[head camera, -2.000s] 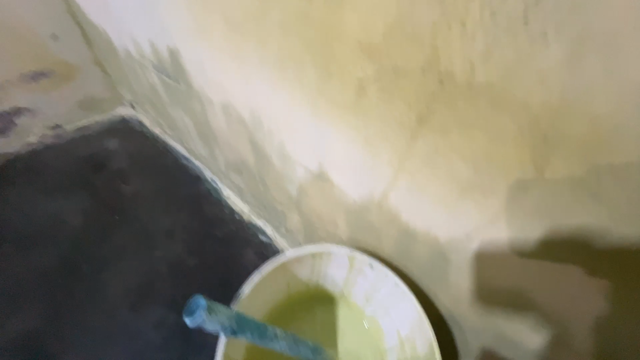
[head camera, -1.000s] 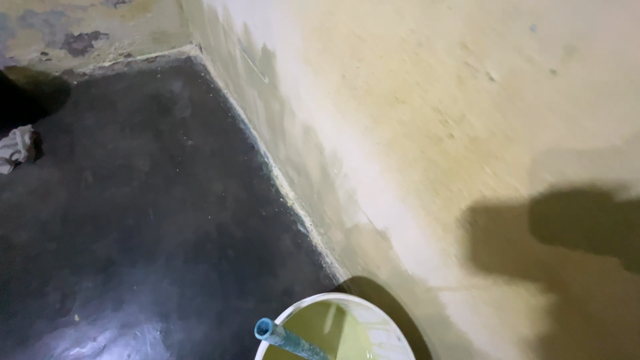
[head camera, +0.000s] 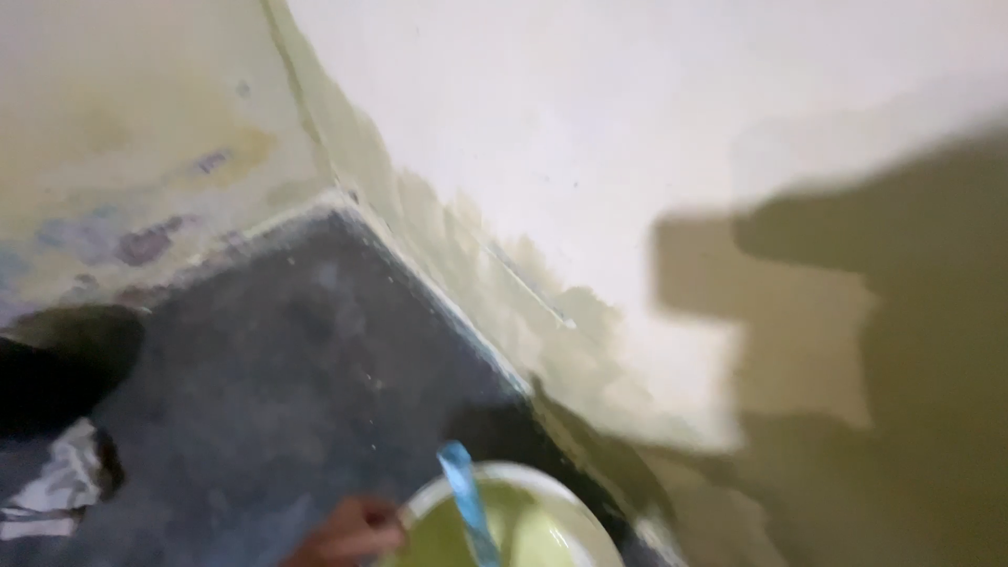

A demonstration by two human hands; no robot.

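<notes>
At the bottom edge, my left hand comes in from the lower left, blurred, its curled fingers at the left side of the rim of a white bucket. The bucket holds yellow-green paint. A blue, paint-stained tube-like handle leans inside it, its upper end sticking out above the rim; its lower end is out of frame. My right hand is not in view.
The bucket stands on a dark floor beside a wall with a darker painted strip along its base. A patchy second wall meets it at the corner. Crumpled white material lies at lower left. Shadows cover the wall at right.
My left hand has come into view at the bucket's left rim. The blue handle, which leaned to the left before, now stands more upright. The view has shifted.
</notes>
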